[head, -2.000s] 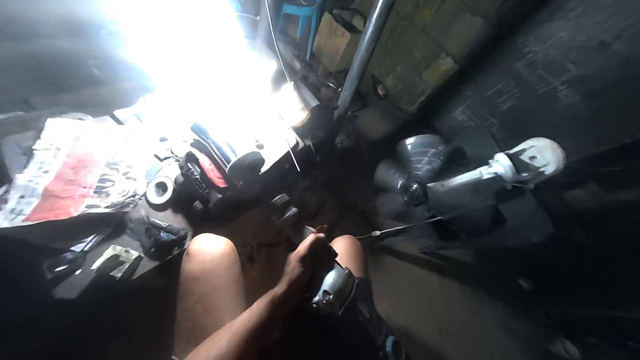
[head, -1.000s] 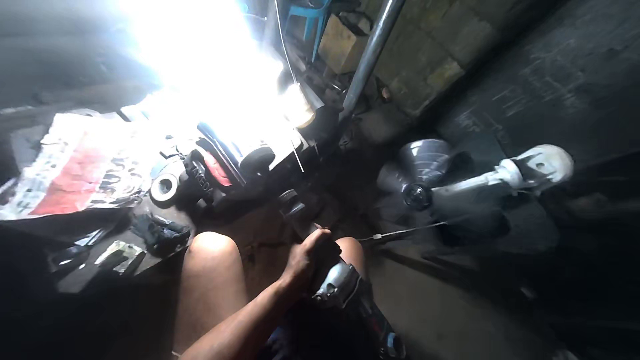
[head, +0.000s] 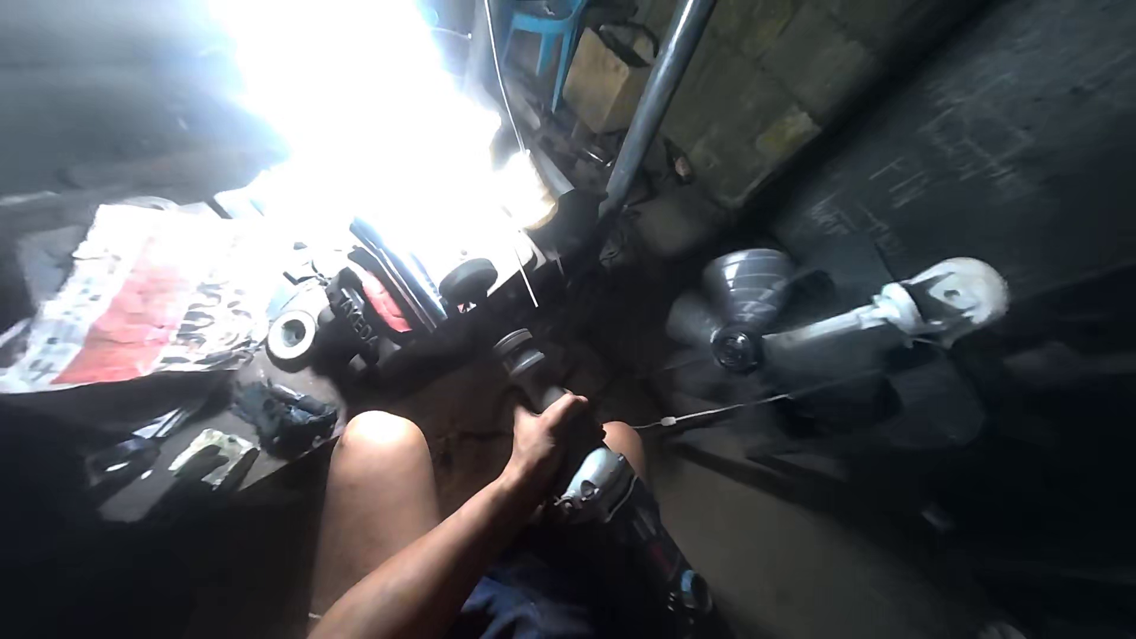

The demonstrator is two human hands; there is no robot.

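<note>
My left hand (head: 548, 437) is closed around a dark, shadowed part between my knees. Just beyond my fingers is a short cylindrical metal piece with a ringed end (head: 520, 353); whether it joins the held part I cannot tell. Below the hand lies a power tool that looks like an angle grinder, with a silver gear head (head: 596, 479) and a dark body (head: 655, 543) slanting to the lower right. My right hand does not show.
A fan (head: 735, 348) with a white stand part (head: 950, 300) is at the right, and a thin cord (head: 710, 414) runs before it. On the left are a printed sack (head: 133, 306), a white ring-shaped roll (head: 291, 335) and dark cloth (head: 282, 417). Glare hides the upper left; a metal pole (head: 655, 106) slants beyond.
</note>
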